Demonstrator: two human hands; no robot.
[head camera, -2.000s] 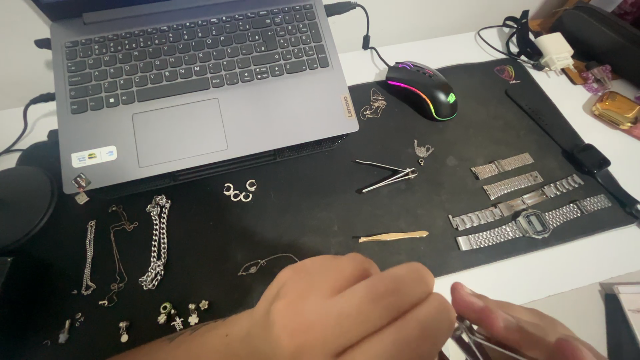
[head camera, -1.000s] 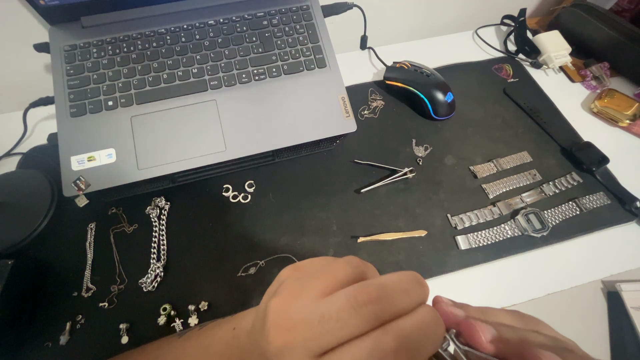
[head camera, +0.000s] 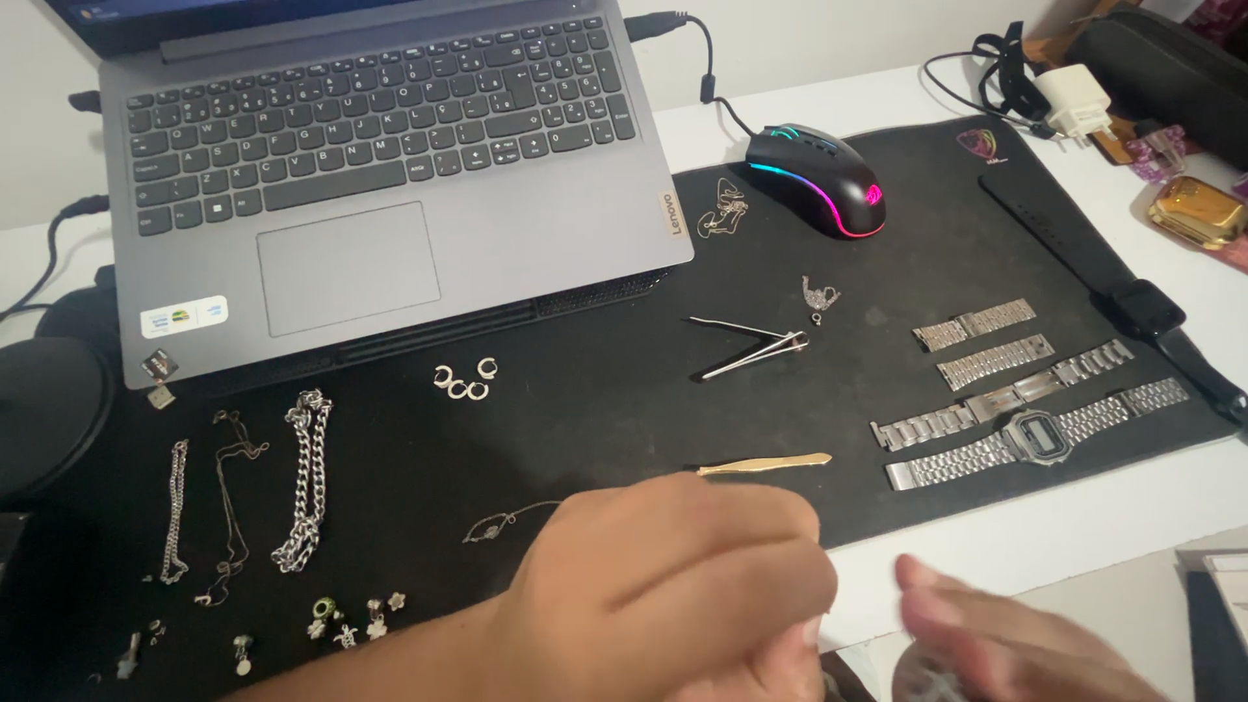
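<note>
My left hand is curled near the mat's front edge, its fingertips hidden, so what it holds cannot be told. Beside it at the lower right, my right hand is blurred, with a shiny, unclear object at its fingers. Gold tweezers lie just beyond my left hand, and a thin chain lies to its left. Farther back rests a V-shaped silver metal tool. A silver digital watch and several metal watch-band pieces lie at the right.
A laptop stands at the back left, a lit mouse right of it. Chains, hoop earrings and charms lie on the black mat. A black smartwatch lies along its right edge.
My right hand has moved right and down, away from my left hand. A gap shows between the hands, which were close together before.
</note>
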